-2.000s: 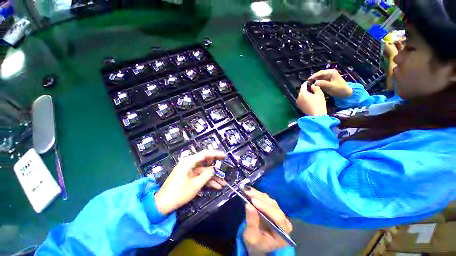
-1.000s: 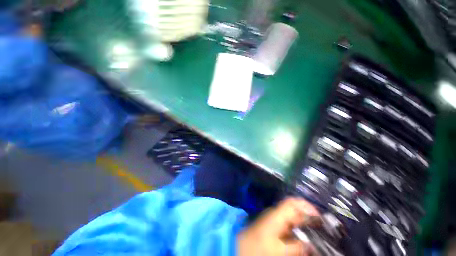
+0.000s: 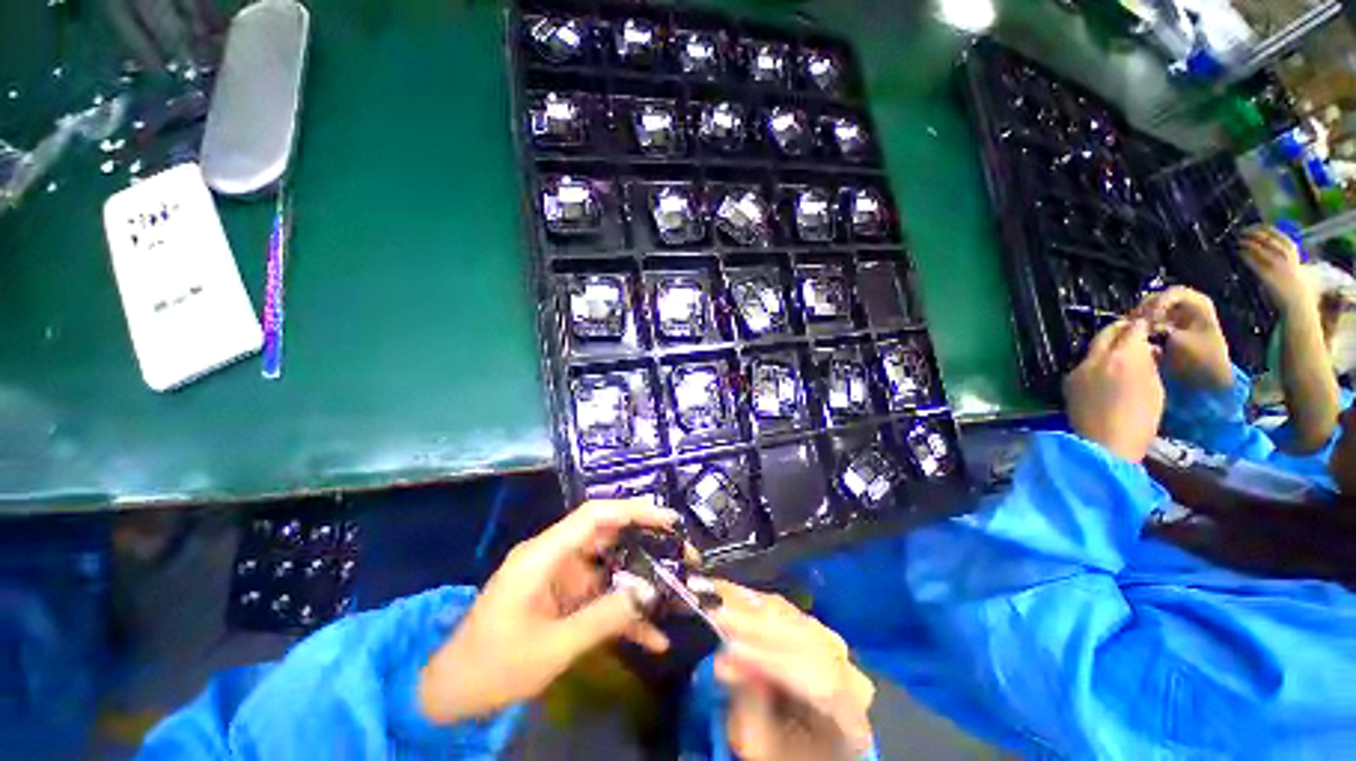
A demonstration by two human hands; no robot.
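Observation:
My left hand point(image 3: 543, 610) holds a small black watch module point(image 3: 649, 556) between thumb and fingers, just in front of the tray's near edge. My right hand point(image 3: 791, 669) holds thin metal tweezers point(image 3: 687, 598) like a pen, slightly blurred, with the tip at the module; whether the tip touches it cannot be told. The black blister tray point(image 3: 793, 494) lies beyond my hands on the green mat. Most of its pockets hold modules with silvery parts; one in the nearest row and one at the right side are empty.
A white device point(image 3: 182, 283), a grey oval case point(image 3: 256, 98) and a purple strip point(image 3: 274, 290) lie at left. Another person's hands point(image 3: 1138, 364) work over a second tray point(image 3: 1026, 223) at right. A filled tray point(image 3: 293, 568) shows below the bench edge at lower left.
The view swung left, blurred, and came back. The tray now appears higher and further right. My left hand still holds the module and my right hand the tweezers, now further below the tray.

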